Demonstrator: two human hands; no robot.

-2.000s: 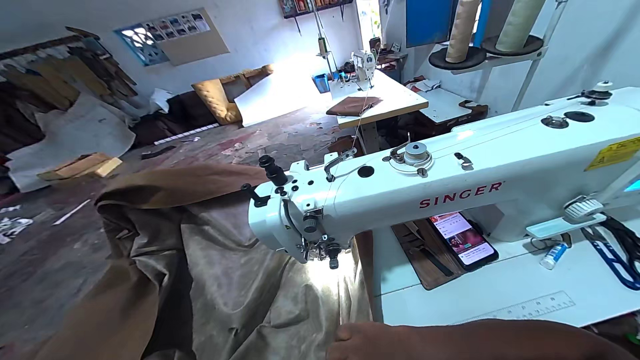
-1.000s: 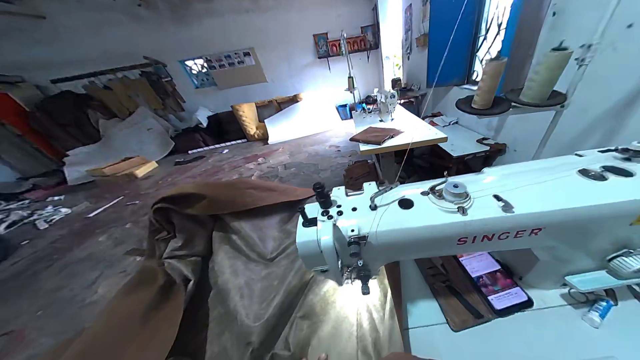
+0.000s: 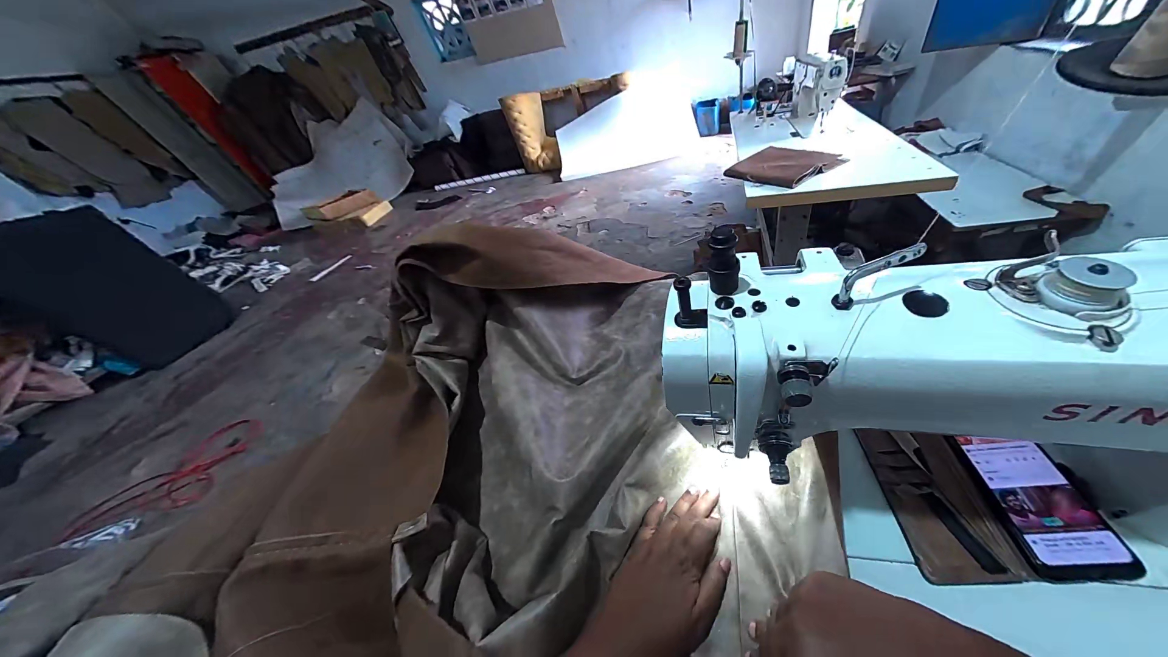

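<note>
A white Singer sewing machine [image 3: 912, 356] stands at the right, its lamp lighting the cloth below the needle area. Brown and olive leather-like material [image 3: 575, 392] lies under its head and drapes down to the left, with a stitched seam in the brown part. My left hand [image 3: 671, 566] rests palm down on the material just in front of the presser foot, fingers slightly apart. At the bottom edge, my right hand [image 3: 785, 620] touches the same material, its fingers mostly hidden and cut off by the frame.
On the machine table, a smartphone [image 3: 1049, 511] lies on a brown leather wallet-like case [image 3: 912, 493]. Another sewing table [image 3: 858, 169] bears folded brown material [image 3: 785, 166]. A red cord [image 3: 187, 470] and a black panel [image 3: 100, 283] are on the left floor.
My left hand has come into view on the material near the presser foot. The view has swung left since one second ago.
</note>
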